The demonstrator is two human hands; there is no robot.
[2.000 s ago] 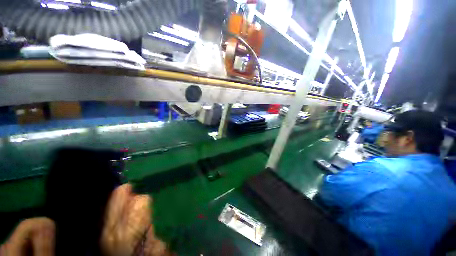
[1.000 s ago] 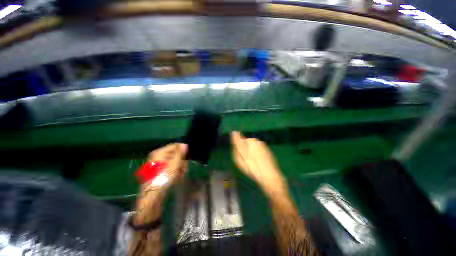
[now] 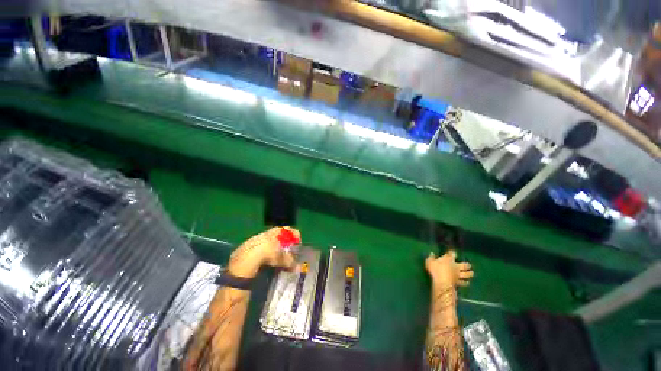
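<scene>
Two silver stacks, apparently display modules, stand side by side in front of me: the left stack point(image 3: 288, 315) and the right stack point(image 3: 339, 311), each with a dark strip and orange tip. My left hand point(image 3: 267, 250), with a red patch, is at the upper left edge of the left stack, fingers bent down; its grip is hidden. A dark phone-sized piece point(image 3: 280, 204) lies just beyond it. My right hand point(image 3: 448, 271) is low over the bench with fingers apart. A small dark object point(image 3: 448, 235) is just beyond its fingertips; contact is unclear.
A large stack of clear blister trays point(image 3: 80, 253) fills the left, with a white sheet point(image 3: 185, 308) beside it. A silver-clear part point(image 3: 485, 348) and black pad point(image 3: 554, 340) are at lower right. A post point(image 3: 540, 177) and raised shelf point(image 3: 464, 61) are beyond the green bench point(image 3: 348, 217).
The view has turned down. The black phone-sized piece between my hands is no longer held up there. My hands have moved apart, the left down to the left stack, the right farther right.
</scene>
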